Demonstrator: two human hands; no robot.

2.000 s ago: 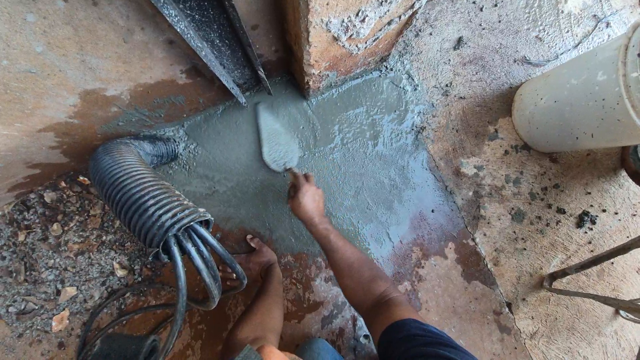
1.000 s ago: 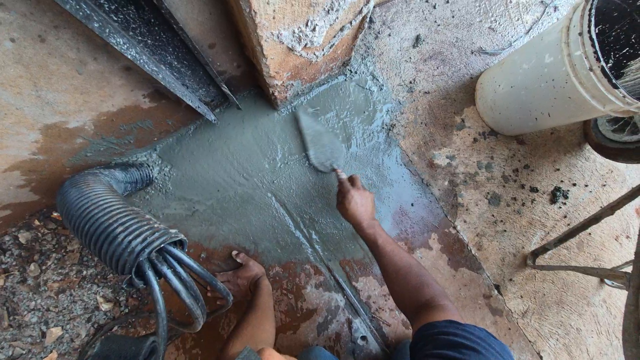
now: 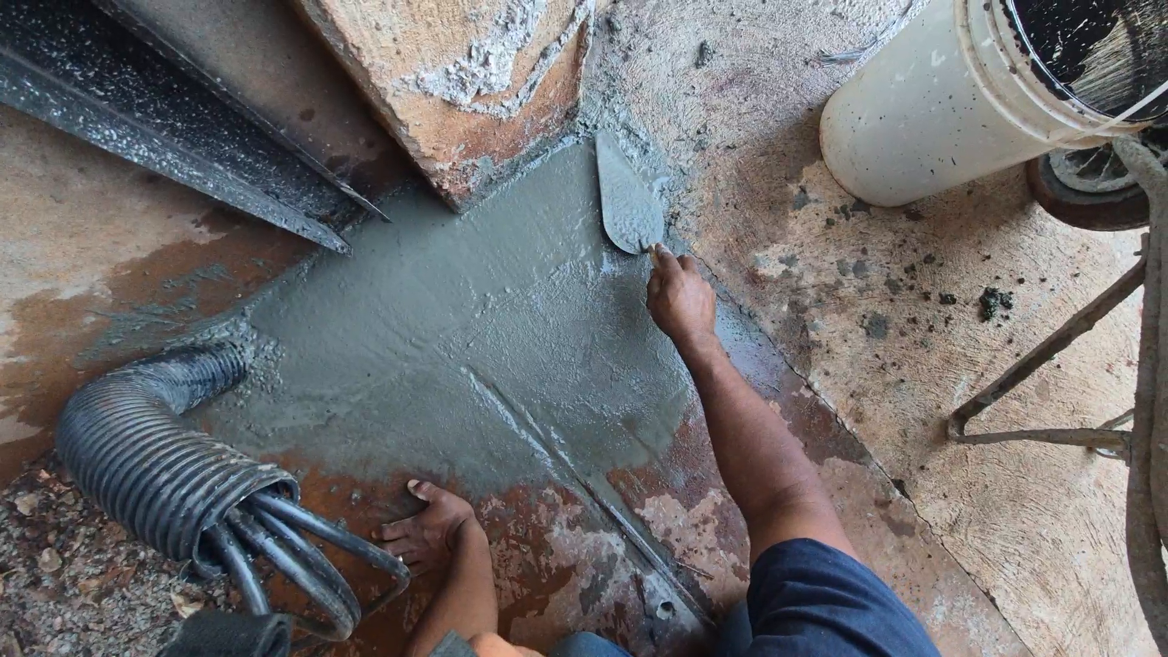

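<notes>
My right hand (image 3: 682, 294) grips the handle of a pointing trowel (image 3: 630, 203), whose mortar-coated blade lies flat at the upper right edge of a patch of wet grey mortar (image 3: 511, 338). Its tip points up, beside the corner of a masonry pillar (image 3: 474, 82). My left hand (image 3: 429, 529) rests on the wet reddish floor just below the mortar, fingers spread, holding nothing. Left of it, a black corrugated conduit (image 3: 155, 456) rises out of the mortar's left end and bends over, with several thick black cables (image 3: 301, 566) coming out of its mouth.
Black-speckled metal channel (image 3: 182, 119) reaches the mortar from the upper left. A white plastic bucket (image 3: 931, 109) stands at the upper right, beside a round dark-rimmed object (image 3: 1090, 187). Thin metal legs (image 3: 1049, 347) stand at the right. Gravelly soil and dry leaves (image 3: 55, 566) lie lower left.
My right hand has moved the trowel rightward across the mortar, from near the metal channel to beyond the pillar's corner. My left hand stays on the floor by the cables.
</notes>
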